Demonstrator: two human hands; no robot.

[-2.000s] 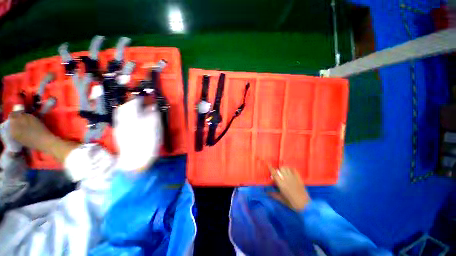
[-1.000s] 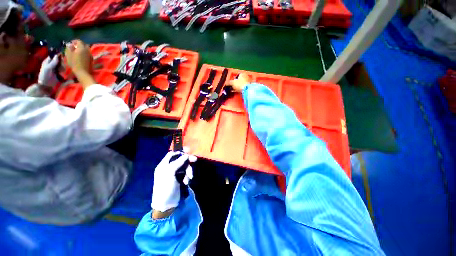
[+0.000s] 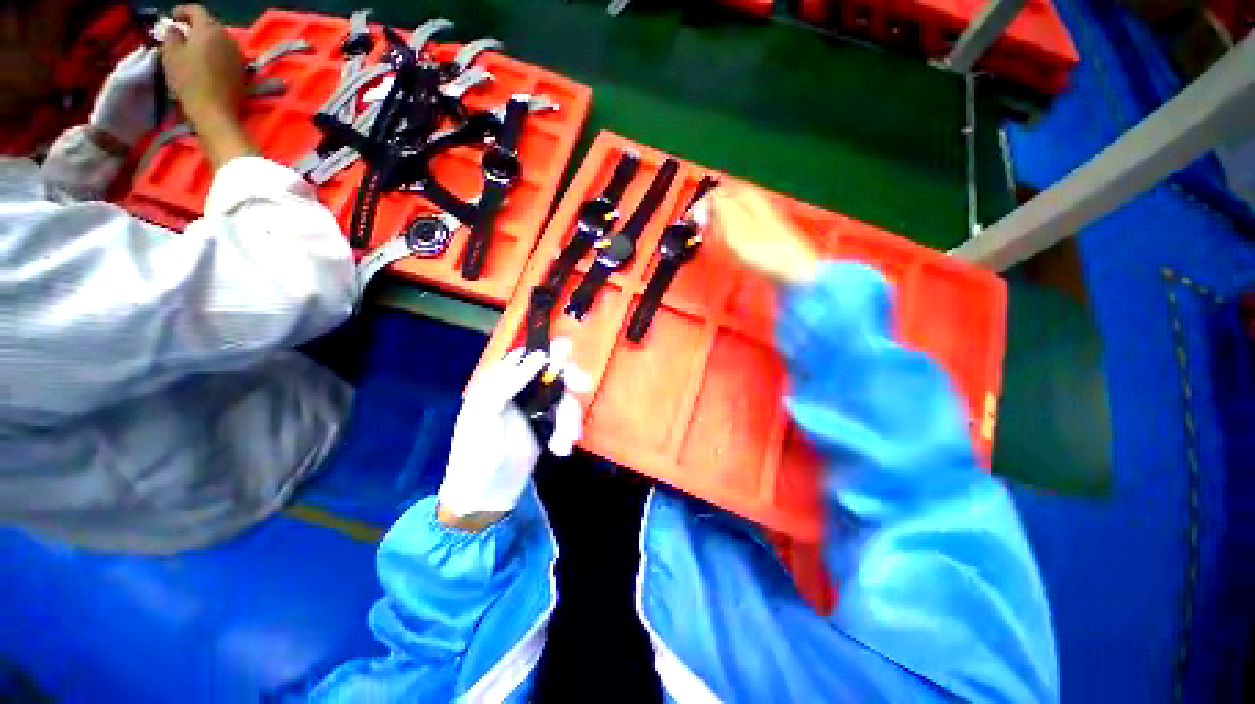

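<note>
An orange-red tray [image 3: 730, 399] lies in front of me, turned at an angle. Three black-strap wristwatches [image 3: 669, 261] lie side by side in its far left part. My left hand [image 3: 502, 426], in a white glove, holds another black-strap watch [image 3: 541, 391] at the tray's near left edge. Its dark dial faces up and its strap sticks out away from me. My right hand [image 3: 754, 231] is bare and blurred, over the tray's far side just right of the third watch. Whether it touches that strap or holds a cloth I cannot tell.
A neighbouring orange tray [image 3: 544, 138] at the left is heaped with black-strap and grey-strap watches [image 3: 428, 237]. A person in a white smock [image 3: 165, 303] sits there, hands near its far left. A pale metal post [image 3: 1115, 172] slants at the right. More trays [image 3: 1012, 48] lie beyond the green bench [image 3: 771, 117].
My left hand has moved up and right to the tray edge with its watch. The third watch now shows fully, laid straighter. My right hand has moved right from it. The view has shifted.
</note>
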